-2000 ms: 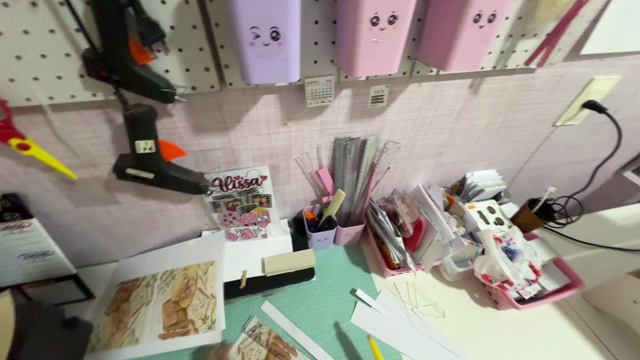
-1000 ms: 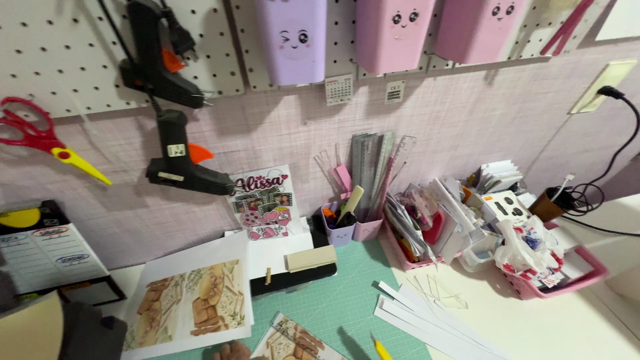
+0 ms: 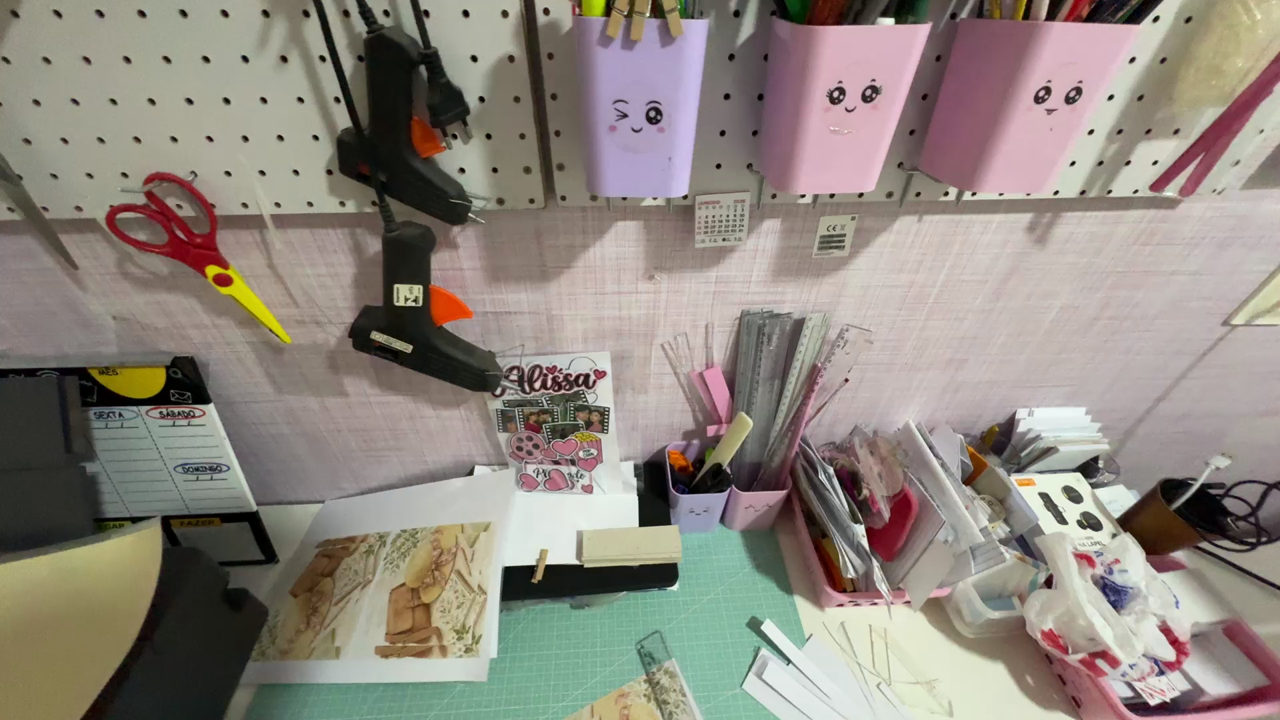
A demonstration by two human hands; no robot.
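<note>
Neither of my hands shows. At the bottom edge, a cut printed sheet (image 3: 625,703) lies on the green cutting mat (image 3: 720,590), with a clear plastic ruler-like piece (image 3: 656,665) over its right part. Larger printed sheets with brown and floral pictures (image 3: 435,590) rest at the mat's left. White paper strips (image 3: 800,680) lie fanned out to the right. A small wooden clothespin (image 3: 540,565) and a beige block (image 3: 630,546) sit on a white and black item behind the mat.
Glue guns (image 3: 420,340) and red-yellow scissors (image 3: 200,250) hang on the pegboard, near pen-filled cups (image 3: 640,130). Ruler holders (image 3: 697,505) stand by the wall. Pink baskets (image 3: 870,597) with papers and bags fill the right. A dark machine (image 3: 190,630) is at left.
A hand seen at the bottom edge earlier is out of view. The yellow tool on the mat no longer shows. A clear ruler-like piece now shows over the cut printed sheet.
</note>
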